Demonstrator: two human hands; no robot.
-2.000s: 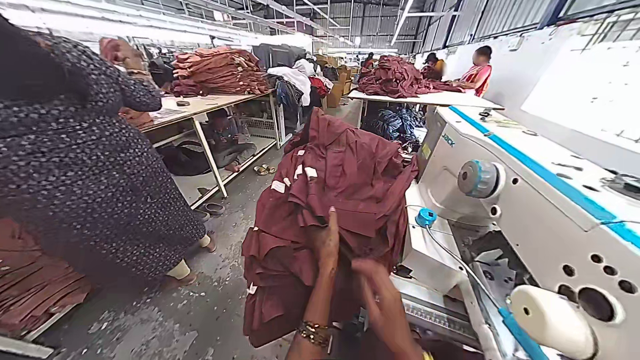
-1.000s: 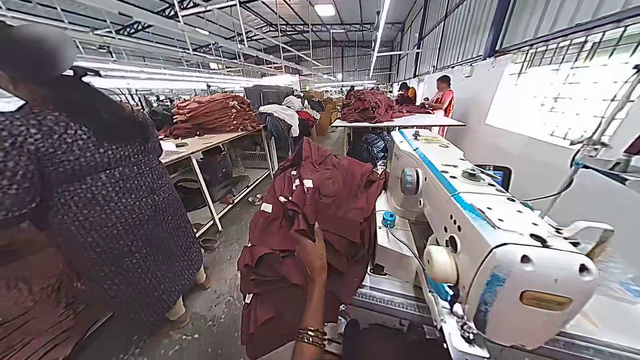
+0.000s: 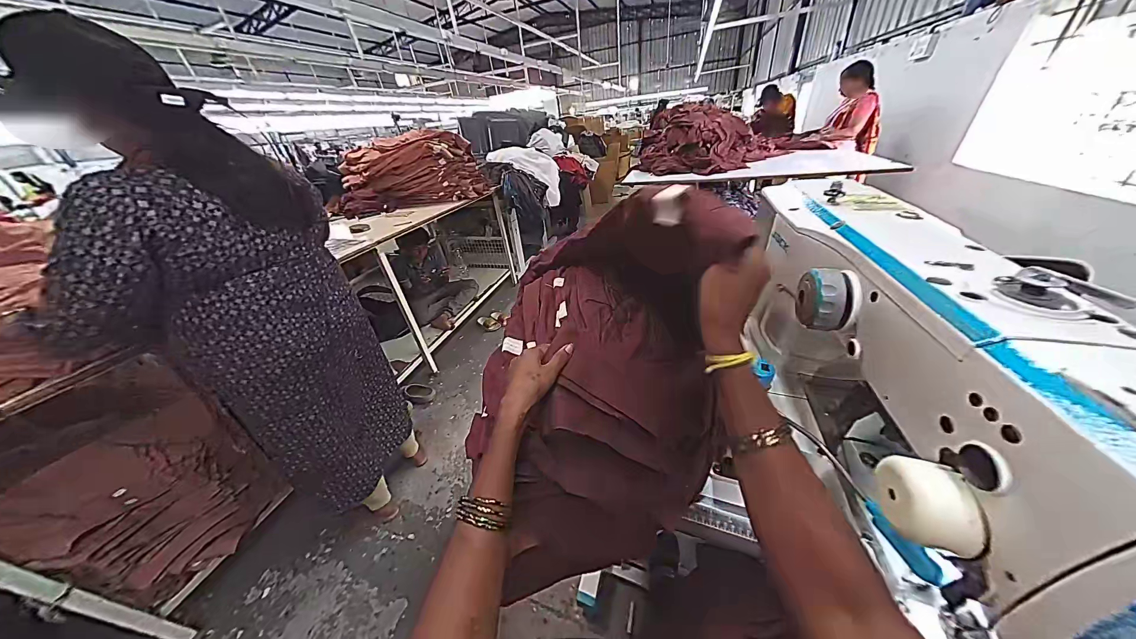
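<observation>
A heap of maroon garments [image 3: 612, 382] with small white labels lies in front of me, left of a white and blue industrial sewing machine [image 3: 923, 355]. My left hand [image 3: 535, 377] rests on the heap's left part, thumb and fingers apart, close to the labels. Raised at the heap's right side, my right hand [image 3: 735, 293] grips a lifted maroon garment [image 3: 683, 235], which is blurred and bears a white label. The handwheel [image 3: 825, 299] of the machine is just right of that hand.
A person [image 3: 240, 293] in a dark patterned dress stands at the left. Behind are a table [image 3: 399, 226] with stacked reddish-brown garments and a white table [image 3: 825, 164] with a maroon heap. Another person [image 3: 430, 275] sits under the left table. Folded maroon pieces [image 3: 115, 506] lie low at left.
My right hand, not seen one second ago, is now up at the right of the heap with a garment lifted in it. My left hand remains on the heap. The view has shifted.
</observation>
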